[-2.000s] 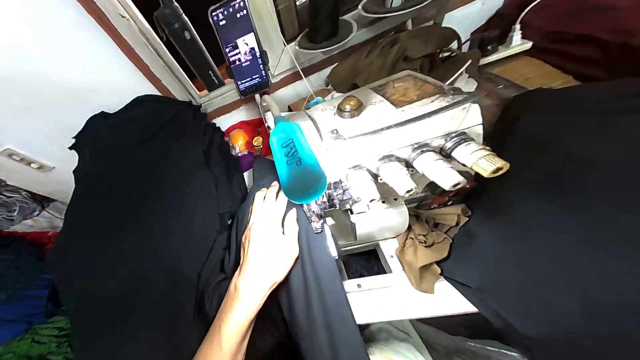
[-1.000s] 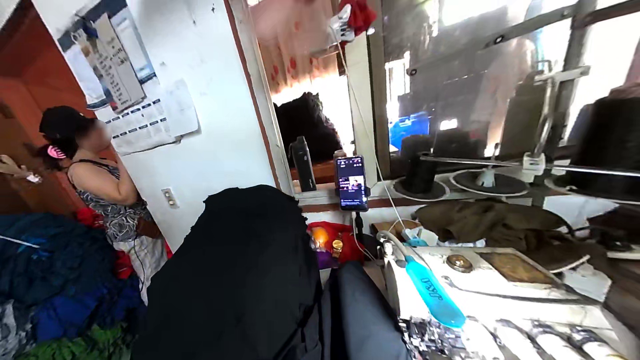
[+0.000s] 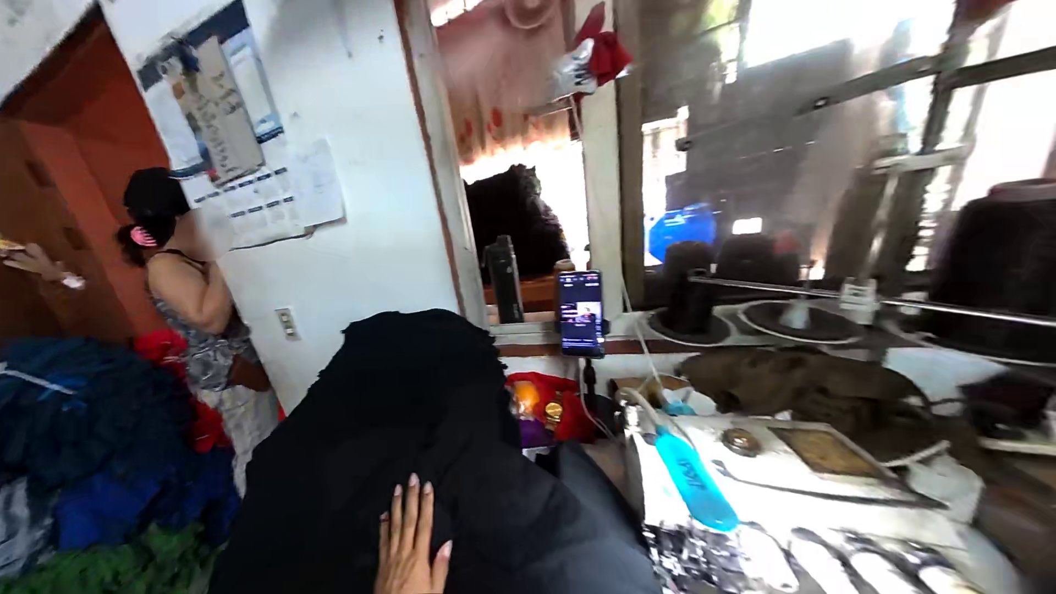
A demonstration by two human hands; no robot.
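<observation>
My left hand (image 3: 411, 536) lies palm down on a large heap of black cloth (image 3: 412, 396) at the bottom centre, its fingers spread a little and gripping nothing. My right hand is out of view. Right of the cloth stands a white overlock sewing machine (image 3: 792, 470) with a bright blue cover (image 3: 695, 480) on its front left and a row of pale tension knobs (image 3: 825, 561) at the bottom edge. A dark piece of fabric (image 3: 590, 487) lies between the heap and the machine. The machine's needle area is blurred and partly cut off.
A phone (image 3: 582, 313) stands on a holder by the window sill. Near it are a red cloth bag (image 3: 569, 404), thread cones (image 3: 689, 289) and brown fabric (image 3: 800, 388). At the left, a person (image 3: 194, 305) stands beyond blue and green cloth piles (image 3: 107, 462); another person's hand (image 3: 37, 262) shows.
The view has swung up and left from the machine to the wall and window. My left hand, earlier on dark fabric beside the machine, now rests on the black heap.
</observation>
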